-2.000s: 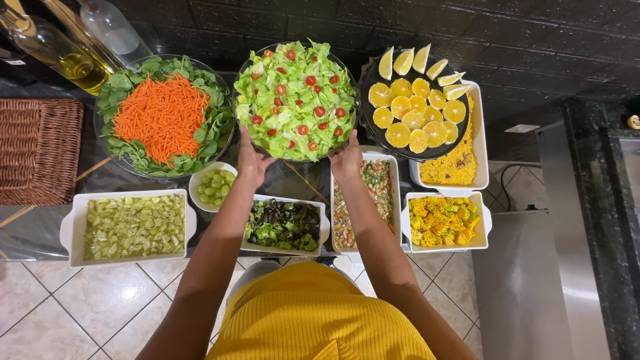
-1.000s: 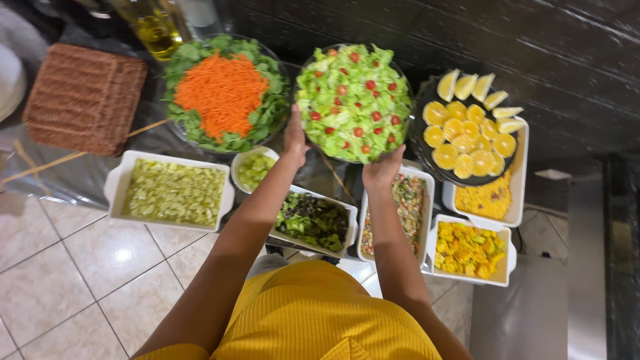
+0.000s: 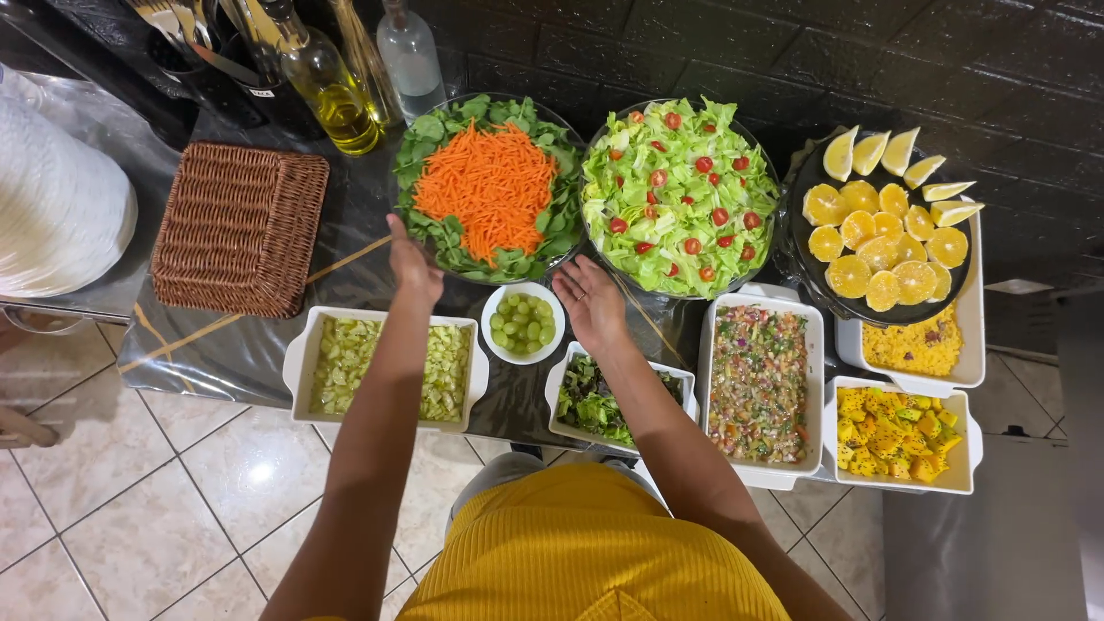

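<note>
My left hand (image 3: 412, 263) is at the lower left rim of a round glass bowl of leafy greens topped with grated carrot (image 3: 486, 191); contact is unclear. My right hand (image 3: 592, 300), palm up with fingers apart, is by that bowl's lower right edge. To its right sits a round bowl of chopped lettuce with halved tomatoes (image 3: 681, 198). A small white bowl of green grapes (image 3: 523, 323) lies between my hands. Below my right hand is a white dish of dark leafy salad (image 3: 590, 405), partly hidden by my forearm. My left forearm crosses a white dish of chopped green pieces (image 3: 444, 375).
A wicker basket (image 3: 240, 228), an oil bottle (image 3: 332, 95), a clear bottle (image 3: 410, 65) and stacked white plates (image 3: 56, 203) are left. On the right are a chopped vegetable salad (image 3: 764, 384), a black platter of citrus (image 3: 880, 228), a yellow grainy dish (image 3: 918, 345) and yellow cubes (image 3: 899, 435).
Both hands have left the lettuce and tomato bowl, which they held at its sides, and have moved left to the carrot bowl. The view has shifted.
</note>
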